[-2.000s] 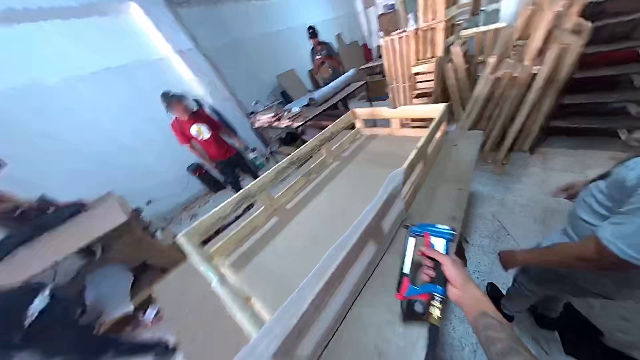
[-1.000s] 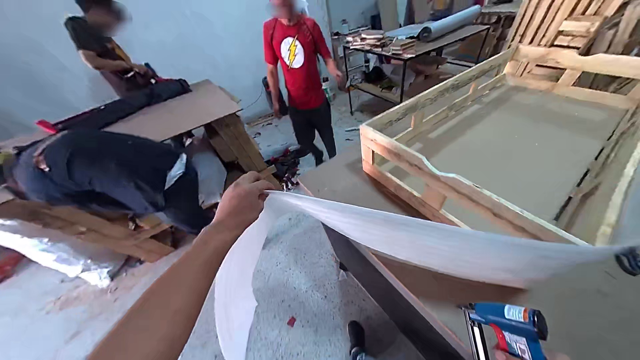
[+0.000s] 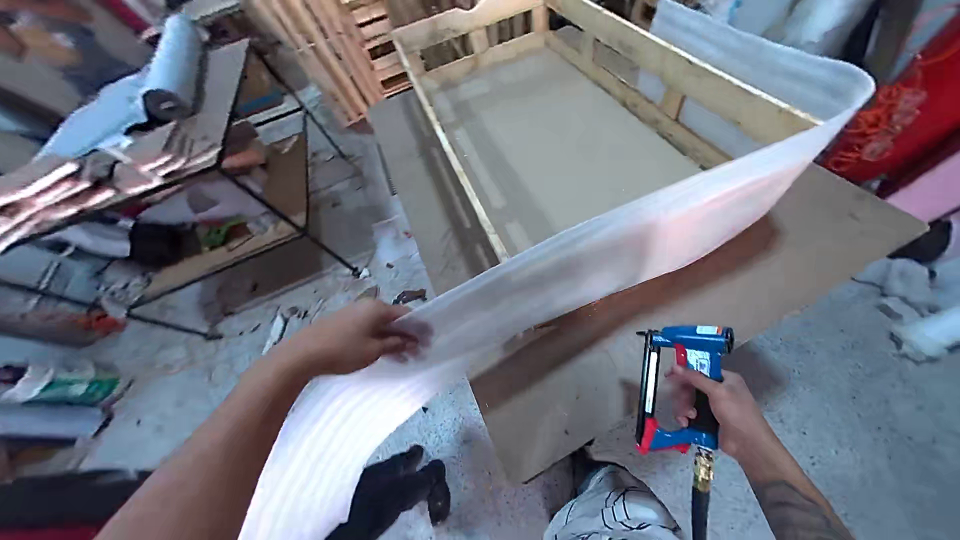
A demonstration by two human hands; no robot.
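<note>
My left hand point(image 3: 375, 337) grips the upper edge of a long white sheet strip point(image 3: 570, 262), likely foam. The strip runs along the near end of a wooden frame point(image 3: 637, 52), bends round its near right corner and continues along the right side. Its loose end hangs below my left hand. My right hand point(image 3: 712, 405) holds a blue and red pneumatic stapler point(image 3: 686, 390) upright by its grip, apart from the strip, with a hose below it. The frame rests on a large brown board point(image 3: 840, 225).
At the left, a metal-legged table point(image 3: 232, 97) bears wood pieces and a roll of sheet material point(image 3: 169, 75). Wooden slats point(image 3: 315, 52) stand behind the frame. Scraps lie on the floor, and a red bundle point(image 3: 892, 112) is at the right edge.
The view has swung strongly. Two seconds ago only my right hand with the stapler showed; a second ago my left hand held the strip away from the frame's near side. Now the strip spans the frame's near end.
</note>
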